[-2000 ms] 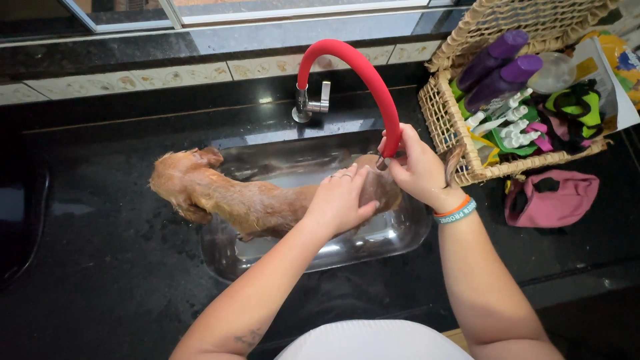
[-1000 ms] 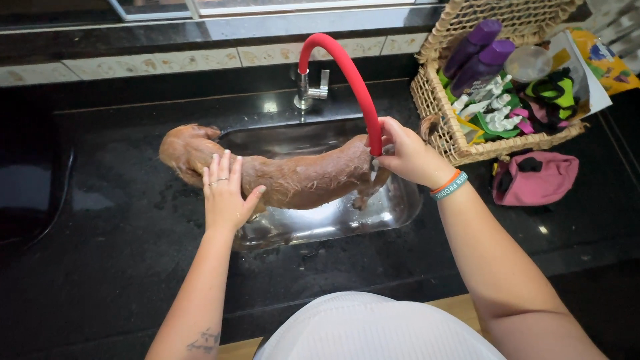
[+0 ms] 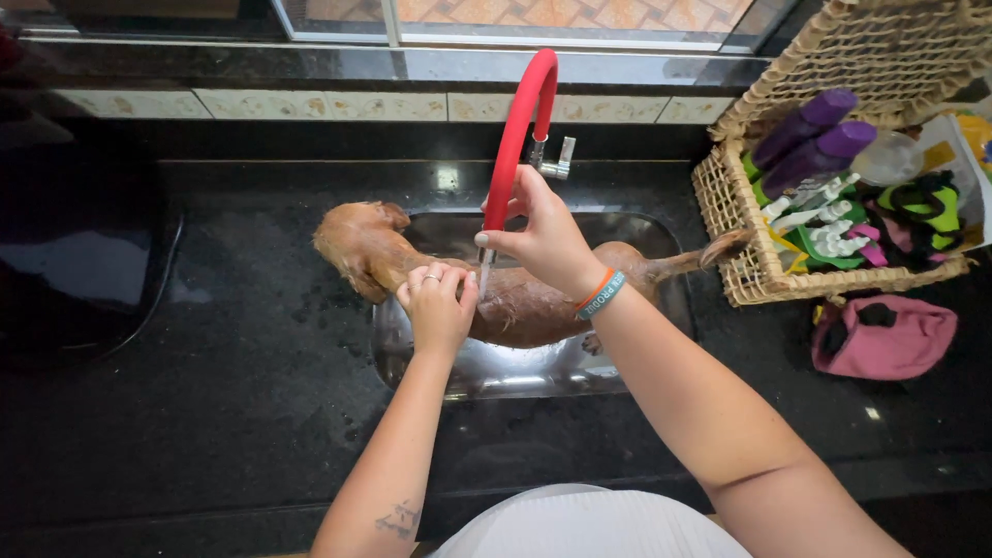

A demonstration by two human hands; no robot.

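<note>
A wet brown dog (image 3: 527,310) stands in a stainless steel sink (image 3: 496,380), its head over the counter at the left and its tail toward the basket. My right hand (image 3: 535,221) grips the red flexible faucet hose (image 3: 511,147) near its metal spout (image 3: 487,254). Water runs from the spout onto the dog's back. My left hand (image 3: 438,298) rests on the dog's neck and shoulder, just left of the stream, fingers bent. Whether it pinches the coat or skin is hidden.
At the right, an open wicker basket (image 3: 744,279) holds purple bottles (image 3: 821,155) and several small items. A pink cloth item (image 3: 887,337) lies in front of it on the black stone counter (image 3: 232,434). The faucet lever (image 3: 567,155) stands behind the sink, below a window.
My right hand has brought the hose spout left, from the dog's rear to its shoulders. My left hand went from the rear to the shoulders, and its fingers have since bent.
</note>
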